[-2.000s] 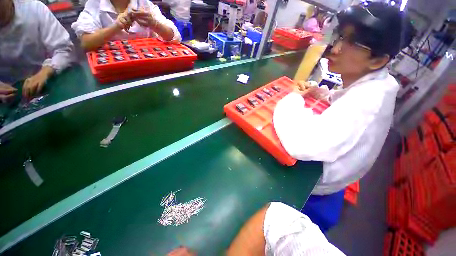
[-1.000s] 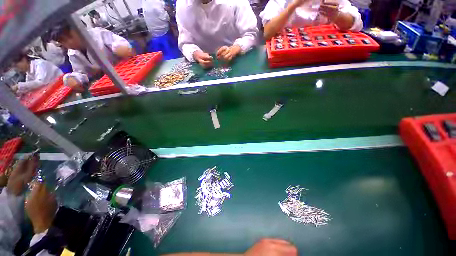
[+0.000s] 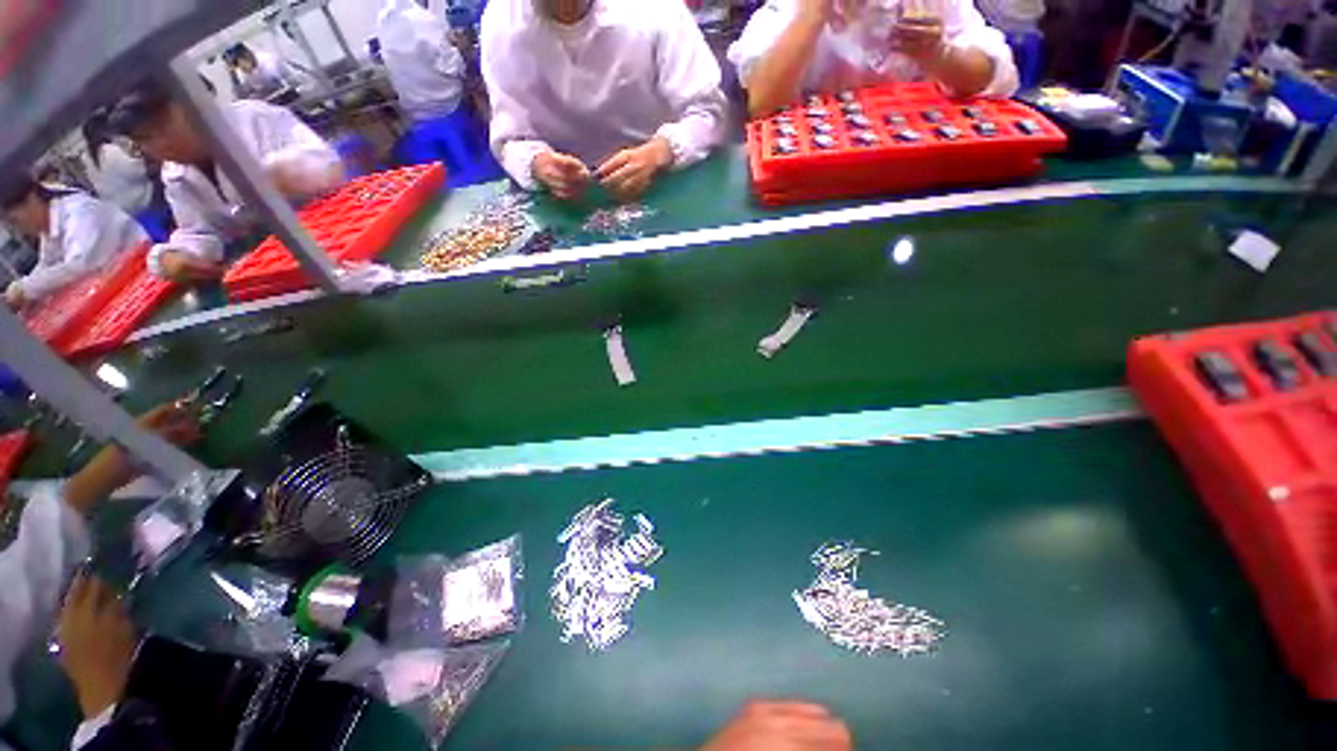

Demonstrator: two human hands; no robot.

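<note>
My left hand (image 3: 780, 726) shows only as its knuckle side at the bottom edge; its fingers and anything in it are cut off. My right hand is out of the picture. In front of me on the green bench top lie a left heap of bright, flat silver pieces (image 3: 598, 575) and a right heap of finer silver pieces (image 3: 873, 616). The hand is below the right heap, apart from it. Two silver-grey bands with dark ends, likely watches, lie singly on the conveyor: one upright in view (image 3: 619, 355), one slanted (image 3: 787, 330).
Clear parts bags (image 3: 481, 590), a green-ended spool (image 3: 330, 602), a black fan (image 3: 345, 499) and black units (image 3: 183, 690) stand left. A red tray (image 3: 1232, 470) is at right. Beyond the pale rail (image 3: 792, 426) and belt, people in white work beside red trays (image 3: 902, 140).
The view has swung left from the neighbour at right, bringing the fan and bags in. In the last second the heaps keep their layout. The left neighbour's hand has reached to the belt.
</note>
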